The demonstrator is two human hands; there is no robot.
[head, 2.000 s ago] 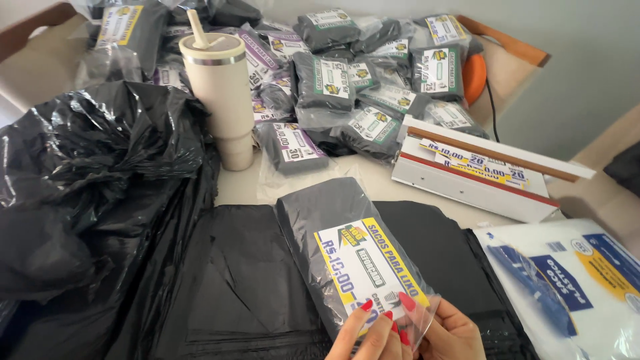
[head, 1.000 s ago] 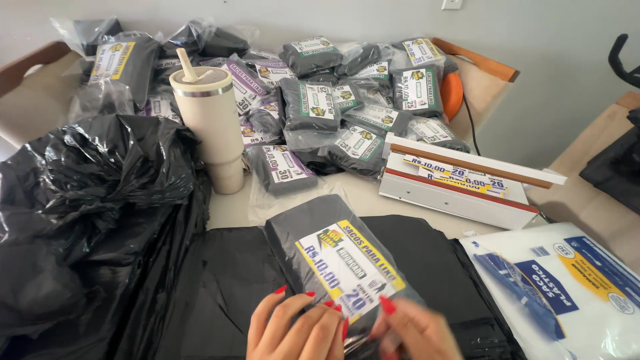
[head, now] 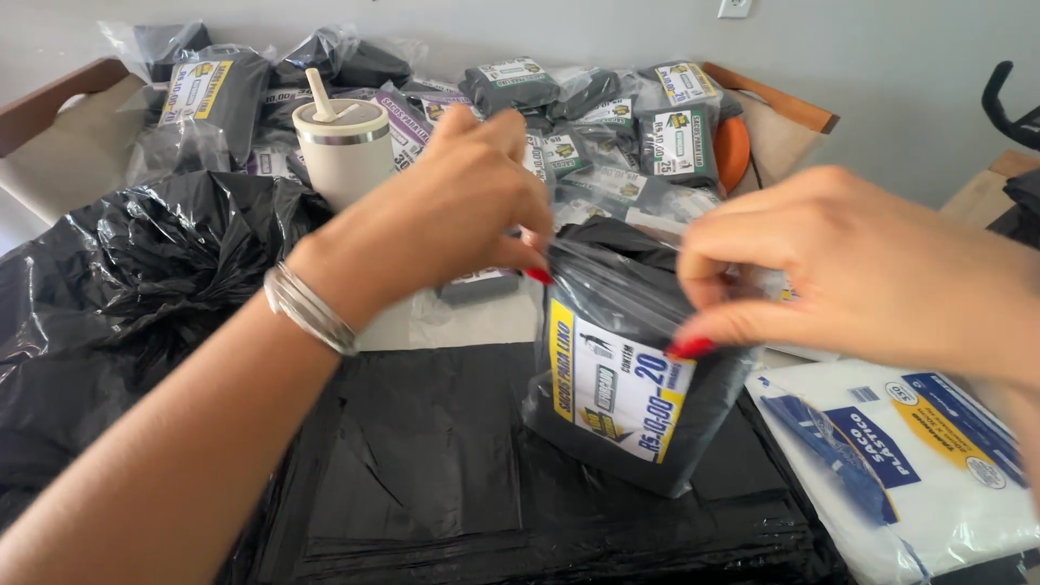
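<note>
A clear plastic bag holding folded black garbage bags and a printed yellow-and-white label stands tilted on a flat stack of black plastic bags. My left hand pinches the left side of its clear upper edge between thumb and fingers. With the thumb and fingers of my right hand I grip the right side of that edge; this hand is slightly blurred. Black folded plastic shows inside the mouth between the two hands. Silver bangles circle my left wrist.
Crumpled black plastic lies at left, beside a cream tumbler with a straw. Many labelled packs pile up at the back. A package of clear plastic bags lies at right. Wooden-edged chairs stand behind.
The labelled pack was lying flat with its label toward me; now it is raised upright and turned around. Both hands have moved from its near end up to its top edge.
</note>
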